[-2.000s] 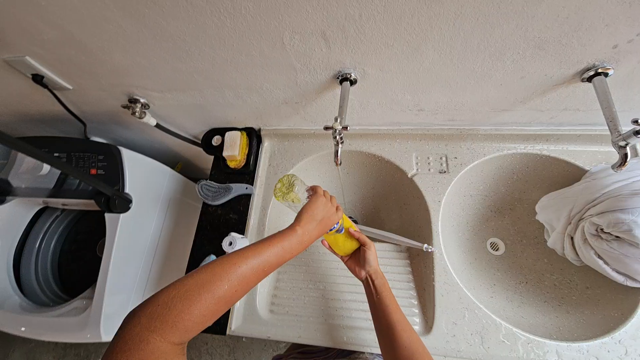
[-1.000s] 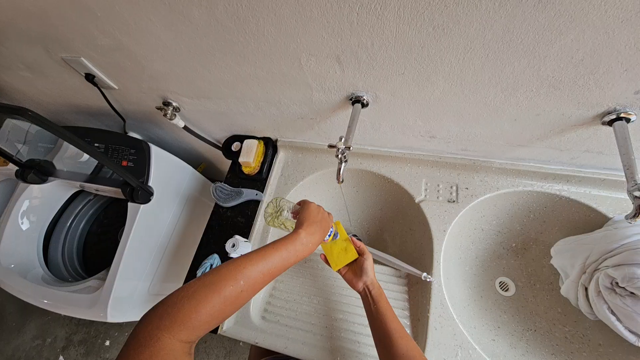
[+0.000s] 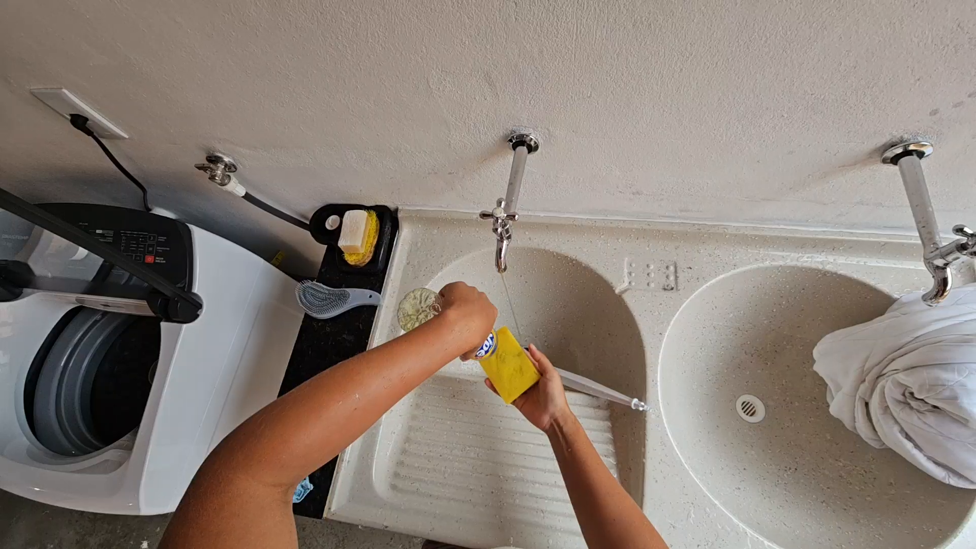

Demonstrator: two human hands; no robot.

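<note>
My left hand (image 3: 467,316) is closed around a clear bottle (image 3: 418,309) with a little pale green liquid look at its base. The bottle is tilted, its base up and left, and a blue and white label shows below my fingers. My right hand (image 3: 545,393) holds a yellow sponge (image 3: 509,367) close against the bottle's label end; whether they touch is hidden. Both hands are over the left sink basin (image 3: 579,297). A thin stream of water falls from the chrome tap (image 3: 501,236) behind them. A pale, long handle (image 3: 598,387) lies across the basin, partly behind my right hand.
A ribbed washboard (image 3: 496,465) slopes in front. Rolled white cloth (image 3: 900,374) rests in the right basin (image 3: 717,335). On the black ledge at left are a grey hairbrush (image 3: 332,299) and a soap bar (image 3: 354,231) on a yellow sponge. Beyond stands an open washing machine (image 3: 229,358).
The sponge, rounded in my right hand two seconds ago, now shows a flat face. My left hand still grips the bottle. The left forearm now covers the small white item on the ledge.
</note>
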